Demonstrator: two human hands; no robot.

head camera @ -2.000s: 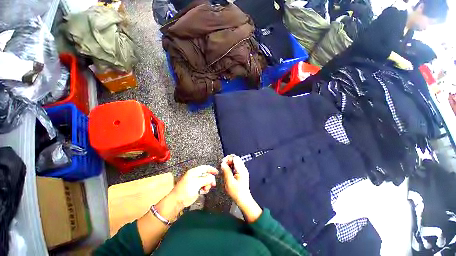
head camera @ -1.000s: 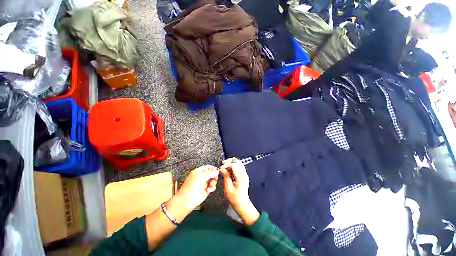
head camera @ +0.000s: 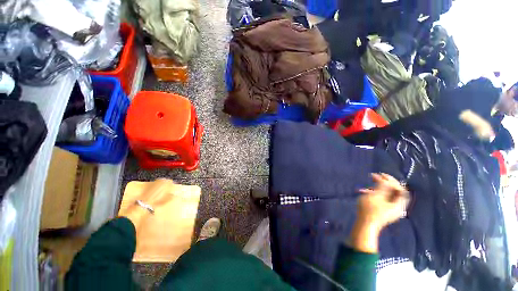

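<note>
A navy garment (head camera: 318,165) lies flat on the table, with small black-and-white checked strips at its opening and edge. My right hand (head camera: 383,202) is raised over it at the right, blurred, fingers curled; anything held is too small to tell. My left hand (head camera: 153,199) is far to the left, blurred over a tan board, with a bracelet at the wrist; its fingers blend into the board. No needle or thread can be made out between the hands.
A red stool (head camera: 161,122), blue crate (head camera: 108,119) and carton (head camera: 59,187) stand left. Brown garments (head camera: 278,68) fill a blue bin ahead. Dark garments (head camera: 431,187) are heaped right. Another person's hand (head camera: 477,125) shows at far right.
My hands were close together at the garment's near edge. They have moved wide apart, left hand to the left, right hand over the garment. The view has shifted.
</note>
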